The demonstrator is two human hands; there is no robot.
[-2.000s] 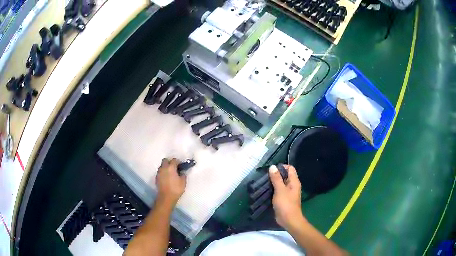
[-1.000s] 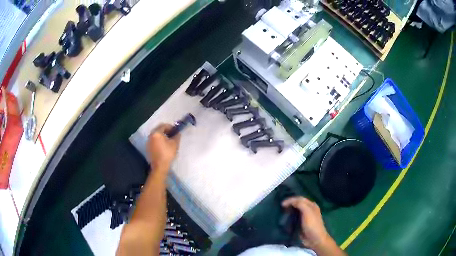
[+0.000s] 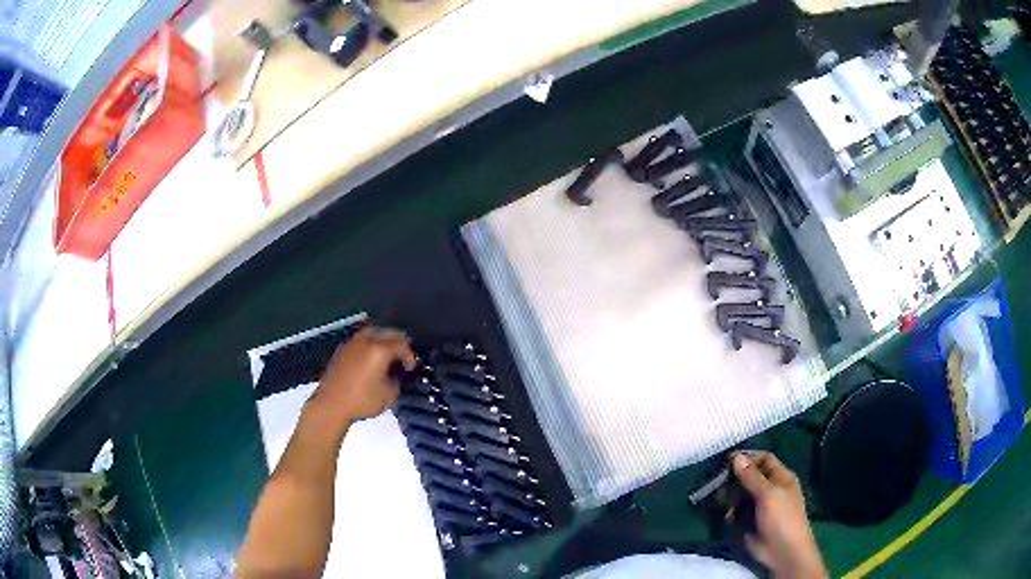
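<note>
My left hand (image 3: pixel 367 371) is bent over the upper end of the rows of small black mating parts (image 3: pixel 458 435); its fingertips touch the dark parts there, and whether it grips one is hidden. My right hand (image 3: pixel 774 503) holds straight black bars (image 3: pixel 712 489) beyond the foam sheet's near right edge; how many is unclear. Black angled handle housings (image 3: pixel 724 249) lie in a slanting row on the pale foam sheet (image 3: pixel 611 328). One more housing (image 3: pixel 594 178) lies at the upper left end of that row.
A fixture machine (image 3: pixel 865 187) stands beyond the sheet, with a board of black parts (image 3: pixel 984 124) behind it. A round black stool (image 3: pixel 871 450) and blue crate (image 3: pixel 967 390) are at right. A red-orange bin (image 3: pixel 130 141) and metal tool (image 3: pixel 240 119) are on the raised shelf.
The view has swung left. My left hand has let go of a housing, which now lies at the row's upper end, and has moved to the small parts. My right hand still holds bars.
</note>
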